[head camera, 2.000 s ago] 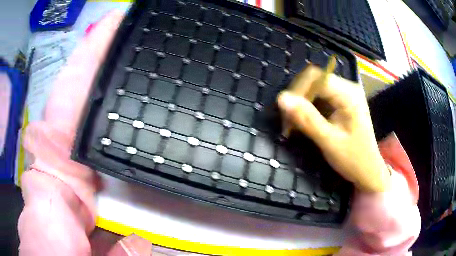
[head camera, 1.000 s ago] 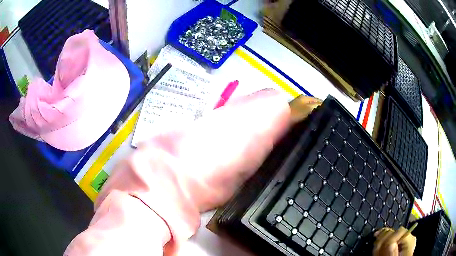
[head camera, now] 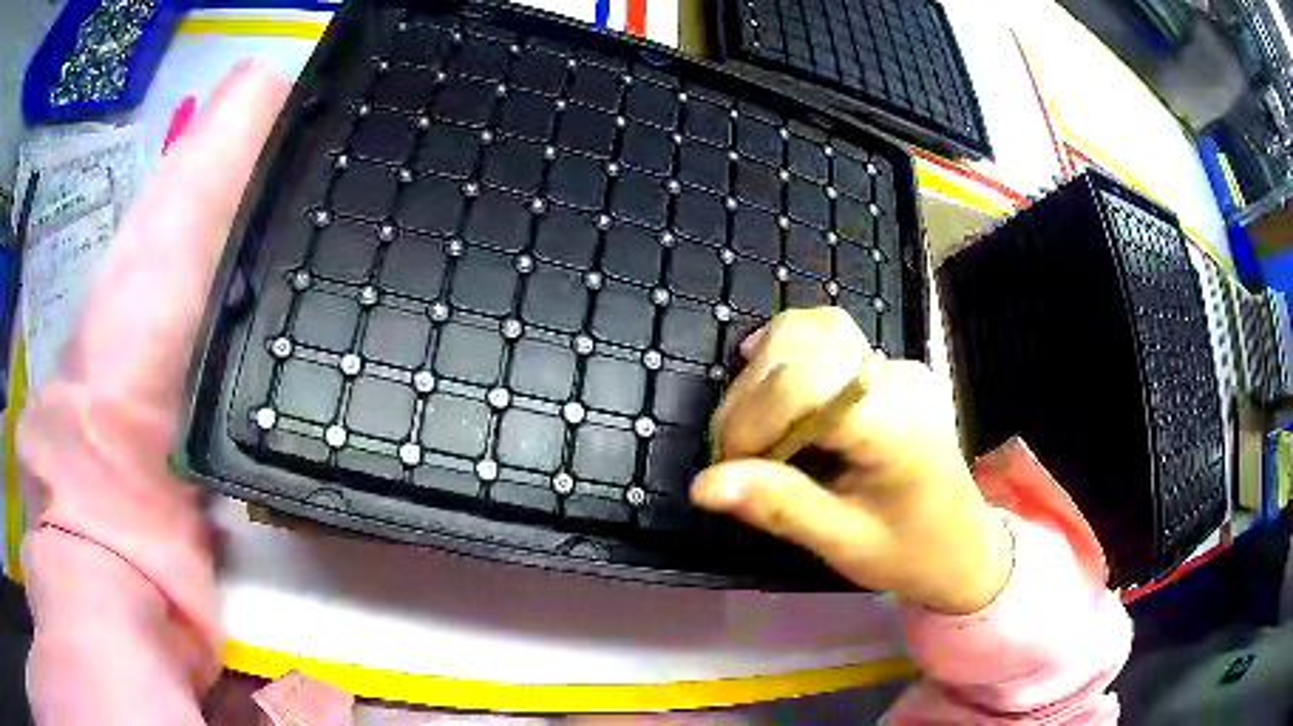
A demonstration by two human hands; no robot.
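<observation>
A black tray [head camera: 468,333] with a raised rim lies in front of me. Small silvery round parts [head camera: 499,399] sit at its grid crossings. My right hand [head camera: 837,454] is over the tray's lower right part and holds a slim tan tweezers or pick [head camera: 823,419] between thumb and fingers. The tool's tip and the parts under this hand are hidden. My left arm, in a pink sleeve, runs up along the tray's left side. My left hand is not visible.
A blue bin [head camera: 102,64] of loose silvery parts is at upper left, above a printed paper sheet [head camera: 71,213] and a pink marker [head camera: 179,124]. Another black tray [head camera: 865,57] lies beyond. A tall tray stack [head camera: 1056,341] stands at right. Yellow tape [head camera: 567,695] runs along the bench's front.
One second ago the view was turned left towards the paper and bin, with the left hand at the tray's far side. Now the tray fills the middle, and the right hand shows large over it.
</observation>
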